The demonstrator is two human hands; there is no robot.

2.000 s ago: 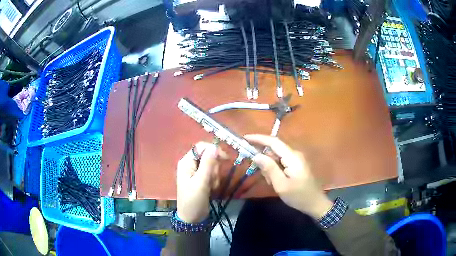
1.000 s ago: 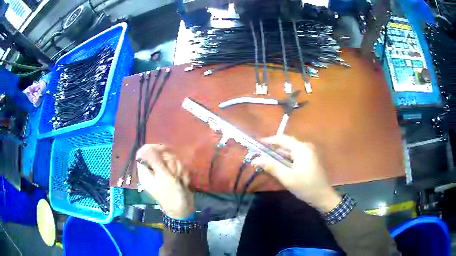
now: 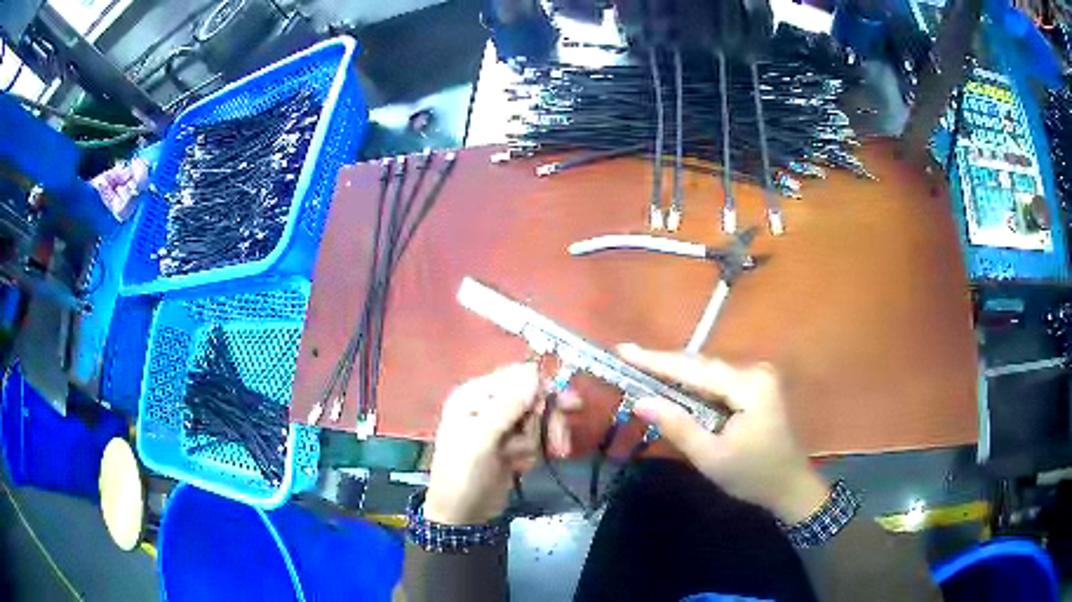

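My right hand (image 3: 752, 435) grips the right end of a narrow silver loading bar (image 3: 594, 359), held slanted over the front of the reddish-brown board (image 3: 494, 235). Black cables (image 3: 600, 465) hang from the bar's near side towards my lap. My left hand (image 3: 494, 441) is at the bar's near edge, fingers closed around a cable connector (image 3: 553, 382); the fingers partly hide it. Side cutters (image 3: 729, 261) with white handles lie open on the board behind the bar. Several loose parallel cables (image 3: 379, 282) lie at the board's left side.
A dense pile of black cables (image 3: 682, 112) lies at the board's back, with several cables hanging over it. At left are a large blue basket (image 3: 335, 153) and a light-blue mesh basket (image 3: 223, 470), both with cables. Blue bins (image 3: 282, 553) stand below; a control panel (image 3: 999, 165) is at right.
My left hand moved from the open space by the loose cables back to the bar's near edge. My right hand still holds the bar. The whole view has shifted, the board appearing further right.
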